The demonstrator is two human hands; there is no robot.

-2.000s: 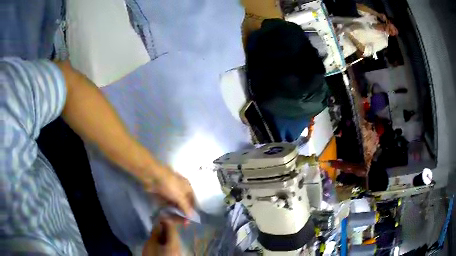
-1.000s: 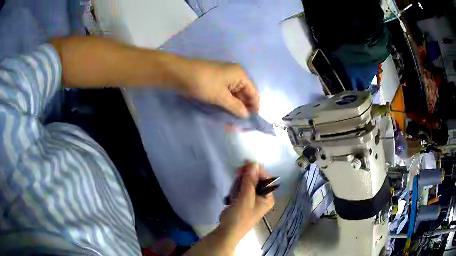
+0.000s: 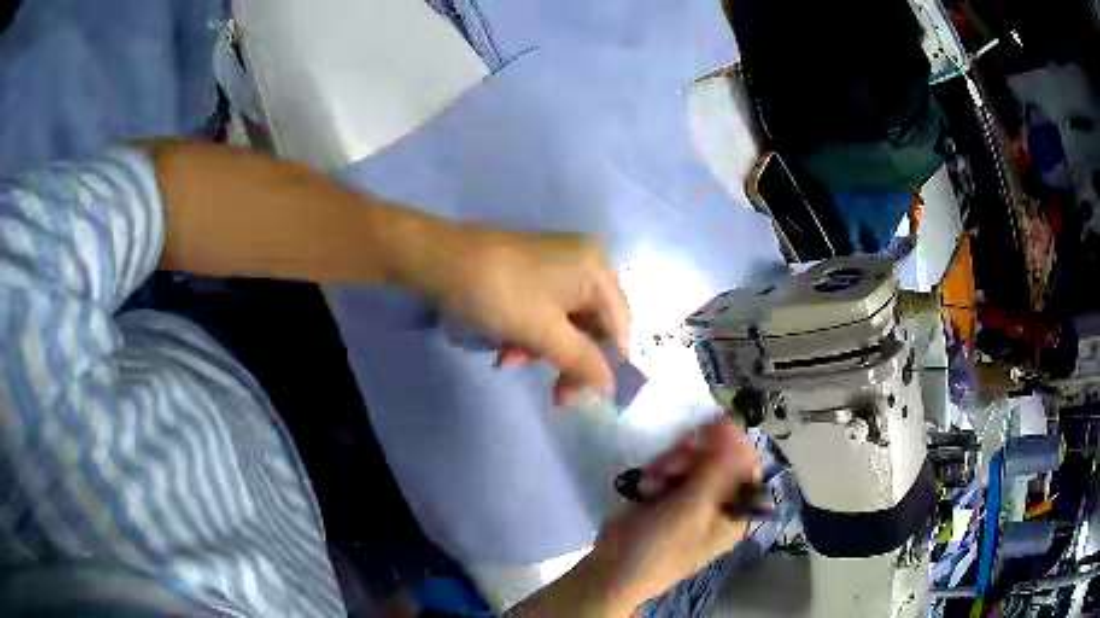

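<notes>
A light-blue cloth panel [image 3: 446,435] lies on the machine table in front of me. My left hand [image 3: 531,302], blurred, is over it beside the bright lamp spot, its fingers pinching a small darker blue fold or corner of the cloth [image 3: 627,380]. My right hand [image 3: 682,513], also blurred, is lower in the view, close to the machine head, closed around dark thread snips [image 3: 753,500]; much of the tool is hidden in the palm. The white sewing machine [image 3: 820,338] stands just right of both hands. Its needle area is lost in glare.
More blue cloth [image 3: 567,109] spreads across the upper table, beside a white surface [image 3: 362,73]. A phone [image 3: 790,205] lies by dark green cloth [image 3: 869,169]. Blue strips lie under the machine arm, partly hidden by my right hand. Thread cones [image 3: 1031,454] stand at the far right.
The view has swung, so the machine appears farther right and higher. Since one second ago, my right hand has moved towards the machine head, and my left hand slightly down with the cloth.
</notes>
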